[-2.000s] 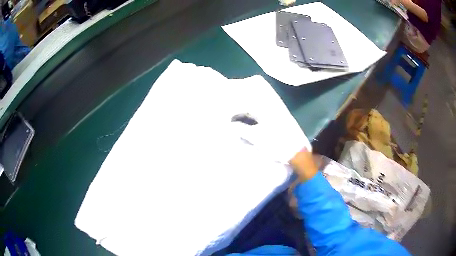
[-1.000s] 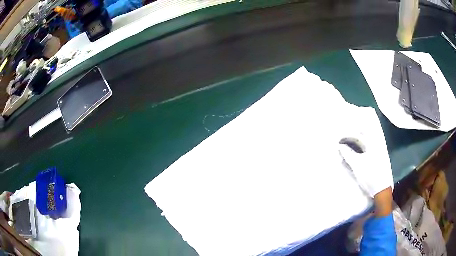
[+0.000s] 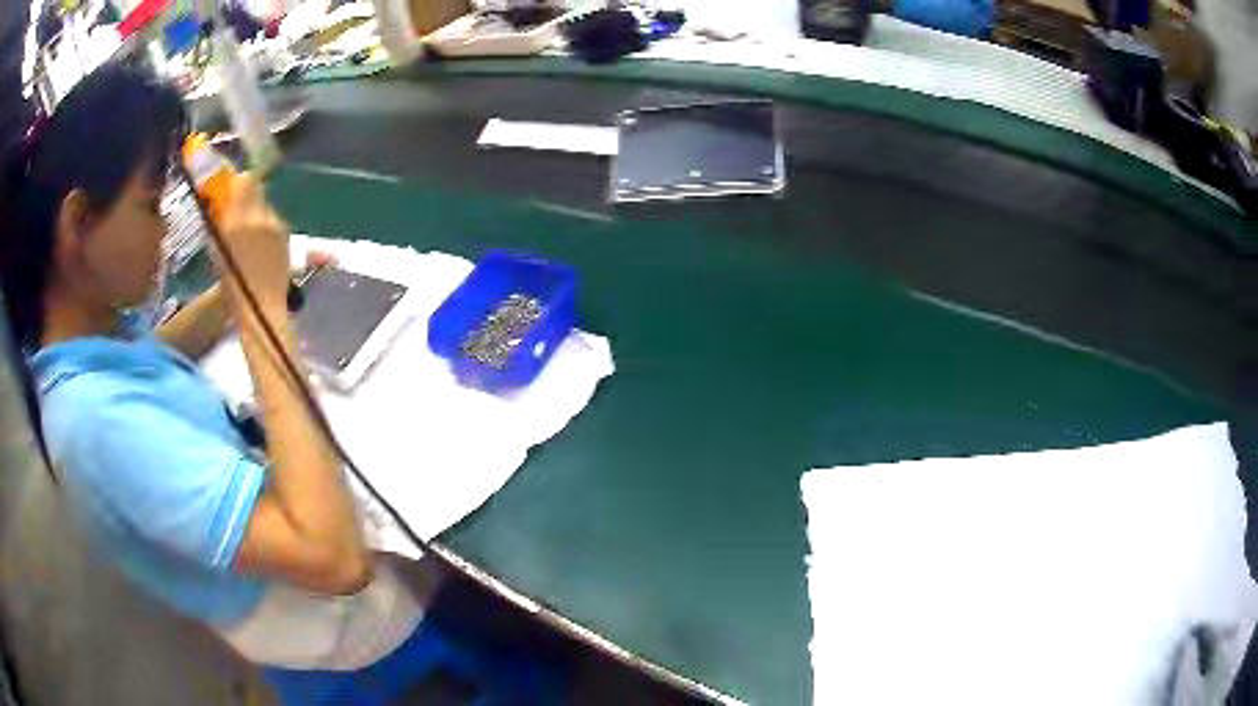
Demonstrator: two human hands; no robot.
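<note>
The white padding cloth (image 3: 1021, 579) lies on the green bench at the lower right, cut off by the picture's edge. At its lower right, a grey patch looks like part of my gloved right hand (image 3: 1206, 662); the white glove blends with the cloth, so its fingers and any hold cannot be made out. My left hand is out of view. Nothing else shows on the visible part of the cloth.
A white unit with dark face (image 3: 697, 149) and long handle lies on the dark belt. At left, a person in light blue holds an orange screwdriver (image 3: 207, 173) over another unit (image 3: 345, 320). A blue bin (image 3: 531, 310) of screws stands beside it on white padding.
The view has swung left: the cloth is now at lower right, and the stacked covers have left the picture. The neighbouring person, bin and units show more fully. My right forearm is out of view.
</note>
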